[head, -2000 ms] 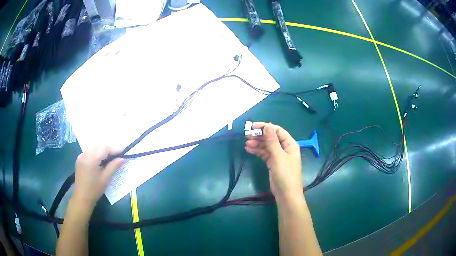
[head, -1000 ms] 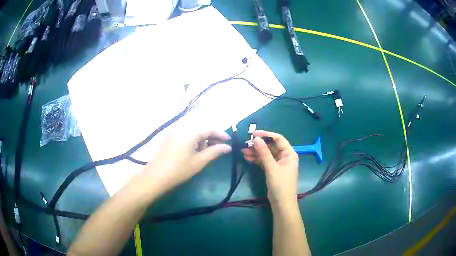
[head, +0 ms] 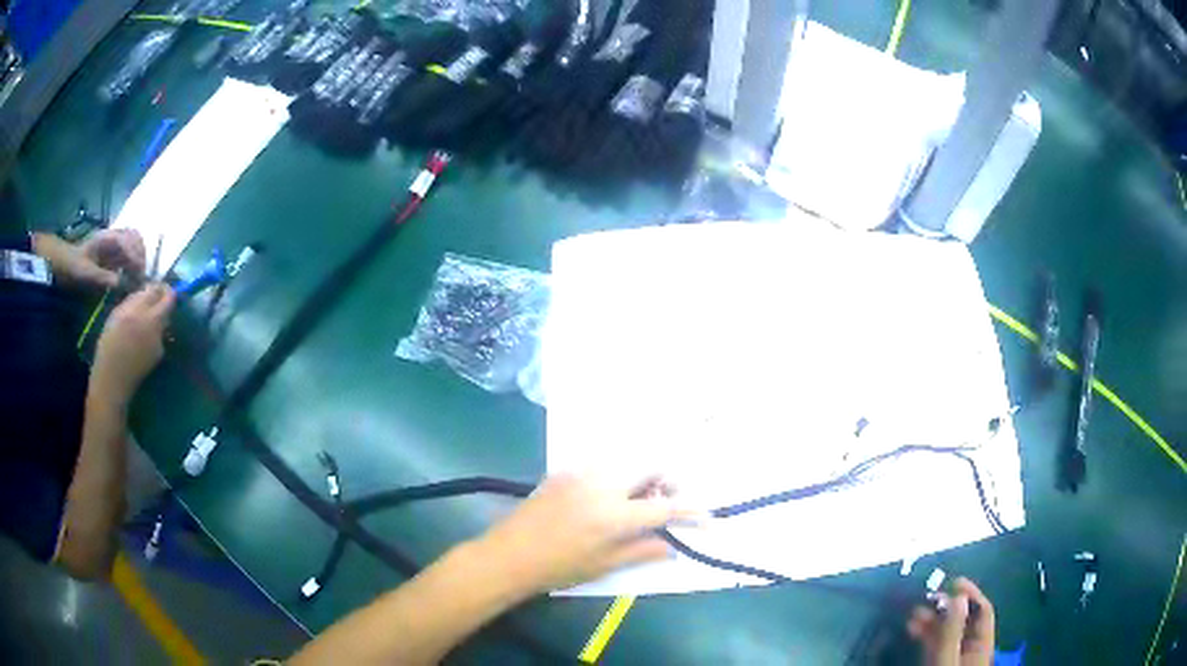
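My left hand (head: 605, 520) is over the black covered harness branch (head: 443, 489) near the lower edge of the large white sheet (head: 768, 338); its fingers are at the fork of the branch, and whether they grip it is hard to tell. My right hand (head: 957, 627), cut off by the bottom edge, pinches a small white connector (head: 936, 582) at the lower right. A thin black branch (head: 736, 567) runs from my left hand towards it. Another branch (head: 807, 493) lies across the sheet. A bit of the blue tool (head: 1009, 654) shows beside my right hand.
A coworker's hands (head: 128, 325) hold a blue tool (head: 202, 275) at the left. Wrapped black tubing bundles (head: 521, 104) pile at the back. A clear bag of small parts (head: 475, 319) lies left of the sheet. Grey stand legs (head: 983, 117) stand behind it. Single tubing bundles (head: 1083, 390) lie right.
The view has swung left, bringing the coworker and tubing pile into sight. My left hand has moved back from near my right hand to the branch fork. My right hand still holds the white connector.
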